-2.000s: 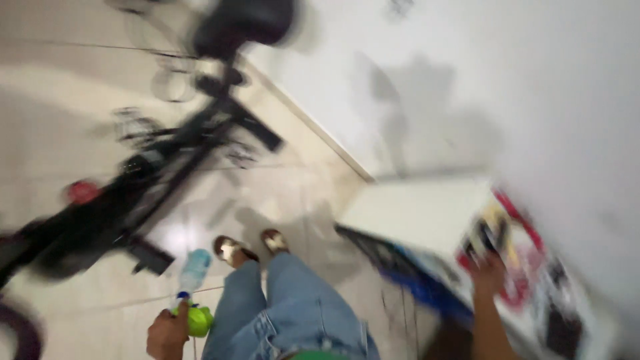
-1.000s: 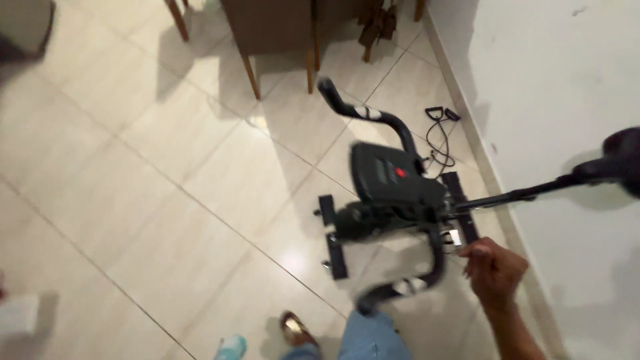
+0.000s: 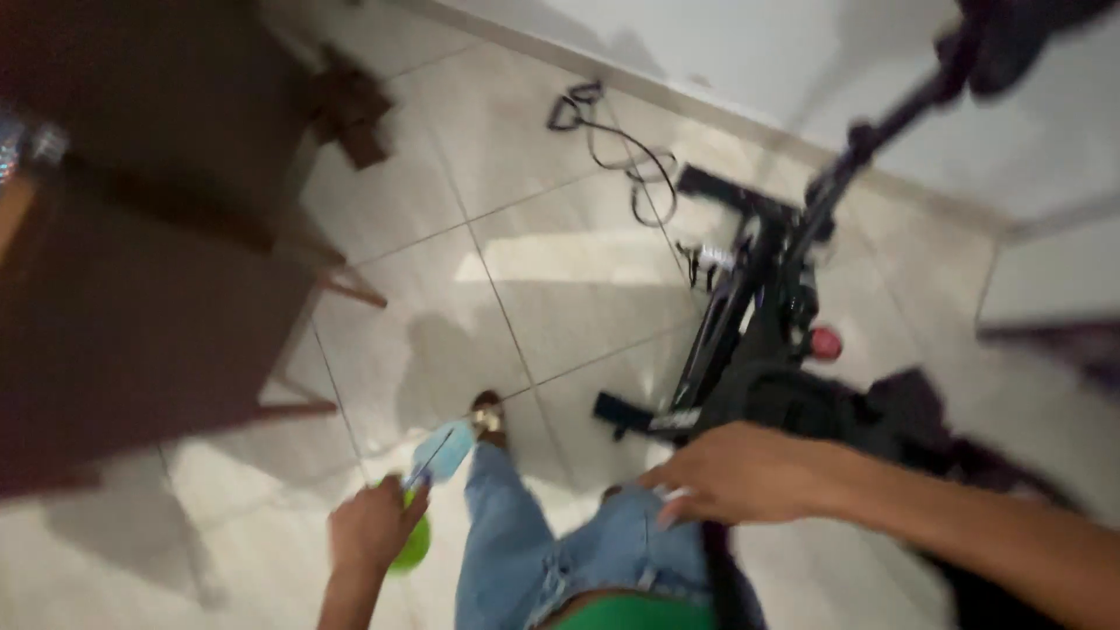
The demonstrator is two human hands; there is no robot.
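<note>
My left hand (image 3: pixel 378 525), low and left of centre, is closed around a spray bottle with a clear light-blue body (image 3: pixel 444 451); a bright green round thing (image 3: pixel 409 544) shows below the fingers, and I cannot tell if it is part of the bottle. My right hand (image 3: pixel 713 477) is over my right thigh, beside the black exercise bike (image 3: pixel 761 289). Its fingers are bent, with a small whitish spot at the fingertips; blur hides whether they hold anything. Dark fabric or a bag (image 3: pixel 910 420) lies near the right wrist.
Brown chairs (image 3: pixel 157 350) with wooden legs stand on the left. A black cord with handles (image 3: pixel 630 157) lies on the tiled floor by the white wall (image 3: pixel 700 44). A white box-like piece (image 3: pixel 1050 280) is at the right edge. A red knob (image 3: pixel 825 343) is on the bike.
The view has turned strongly. The bike, in the middle a second ago, now stands on the right. My left hand, out of view one second ago, shows again with the bottle.
</note>
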